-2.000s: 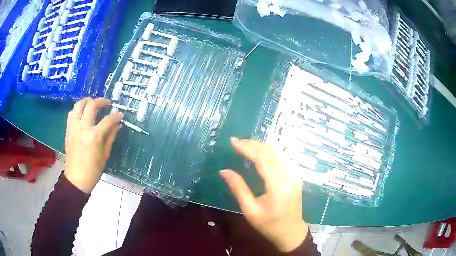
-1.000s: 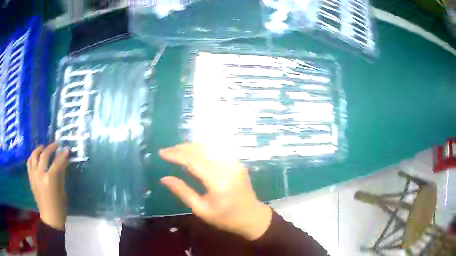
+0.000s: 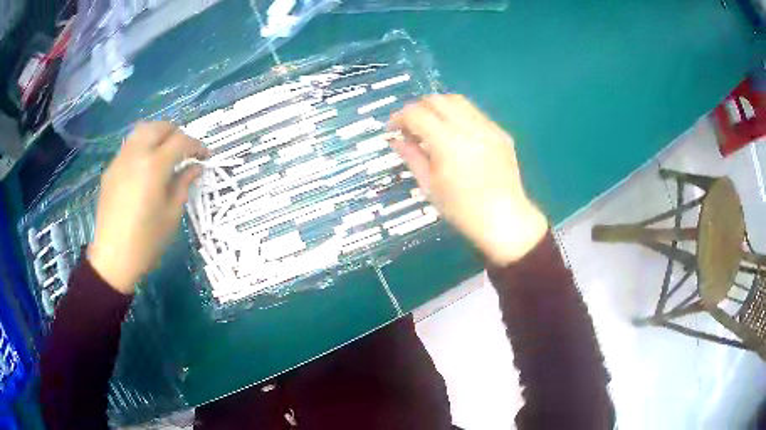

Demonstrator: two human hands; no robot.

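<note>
A clear blister tray point(image 3: 422, 77) crowded with slim white and grey stems point(image 3: 294, 151) lies in front of me. My left hand point(image 3: 147, 197) is over the tray's left end, with a small white piece point(image 3: 191, 163) at its pinched fingertips. My right hand point(image 3: 470, 168) is over the tray's right end. Its thumb and index finger close on the end of a white stem point(image 3: 393, 135); whether the stem is lifted cannot be told. Shorter white sticks point(image 3: 220, 243) lie crosswise at the tray's left end.
A clear grooved tray with ladder-like white units point(image 3: 49, 262) is at the left, partly behind my left arm. A blue tray point(image 3: 13, 323) is at the far left edge. A large clear plastic bin point(image 3: 168, 63) stands at the back left. A wooden chair point(image 3: 721, 243) and red stool point(image 3: 743, 116) are at the right.
The view has swung right. My left hand has moved from the grooved tray to the stem tray and pinches a white piece. My right hand has moved to the tray's right end and closed its fingers.
</note>
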